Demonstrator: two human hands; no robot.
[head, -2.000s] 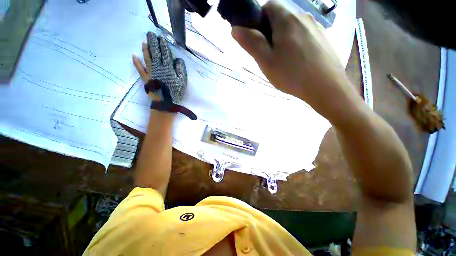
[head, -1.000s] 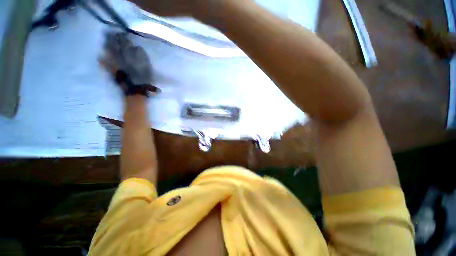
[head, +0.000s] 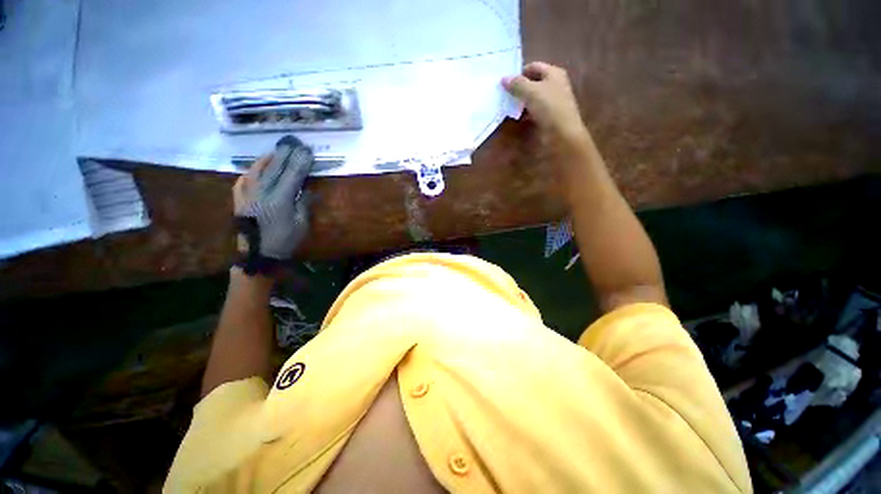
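Observation:
The white-topped fabric lay (head: 415, 106) lies at the table's front edge. My left hand (head: 275, 203), in a grey mesh glove with a dark wrist strap, closes around the left lay clamp, whose thin jaw bar (head: 328, 162) shows beside the fingers; its handles are hidden. My bare right hand (head: 551, 96) pinches the right corner of the lay between thumb and fingers. A second silver clamp (head: 431, 178) grips the front edge between my hands. A silver-grey metal weight (head: 288, 110) lies on the paper above my left hand.
The brown table (head: 676, 106) extends to the right. Layered striped plies (head: 116, 196) show in a notch at the left. A striped scrap (head: 557, 237) hangs at the table's front edge. Pale scraps and dark items (head: 802, 381) lie low on the right.
My right hand has left the black handle of the cutting machine, now out of view, and come to the lay's right corner. My left hand has moved back from the paper to the front-edge clamp.

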